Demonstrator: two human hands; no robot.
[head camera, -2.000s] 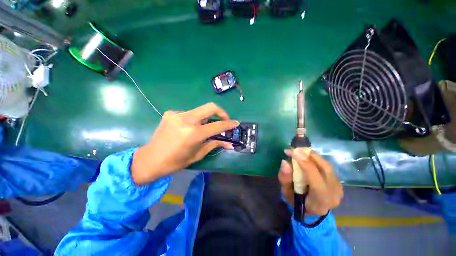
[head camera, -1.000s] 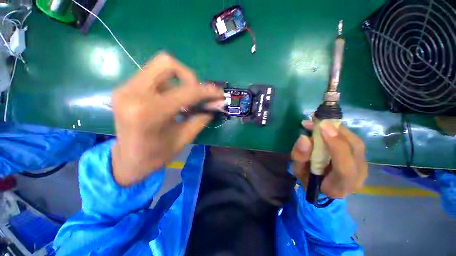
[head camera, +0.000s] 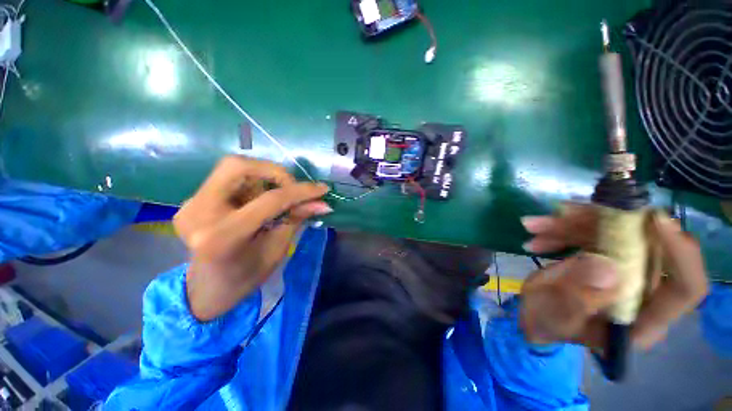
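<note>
My left hand (head camera: 249, 229) pinches the thin solder wire (head camera: 229, 98) between thumb and fingertips, left of the fixture. The wire runs up to the top left, and a thin end reaches toward the fixture. My right hand (head camera: 610, 277), blurred, holds the soldering iron (head camera: 616, 132) by its cream handle, tip up, well right of the fixture. The black soldering fixture (head camera: 349, 152) lies on the bench around a black device housing (head camera: 393, 152) with its circuit board showing. A short red wire with a small plug (head camera: 420, 213) hangs from the housing's lower side.
A second open housing (head camera: 384, 14) with a red wire and white plug lies at the top centre of the green mat (head camera: 265, 56). The fume fan (head camera: 698, 92) stands at the right. A small dark strip (head camera: 246, 136) lies left. Another person's blue sleeve (head camera: 64, 217) shows at the left edge.
My left hand has moved off the fixture, uncovering it and the housing; the black tool it held no longer shows. My right hand and the iron have moved right. The view has shifted closer.
</note>
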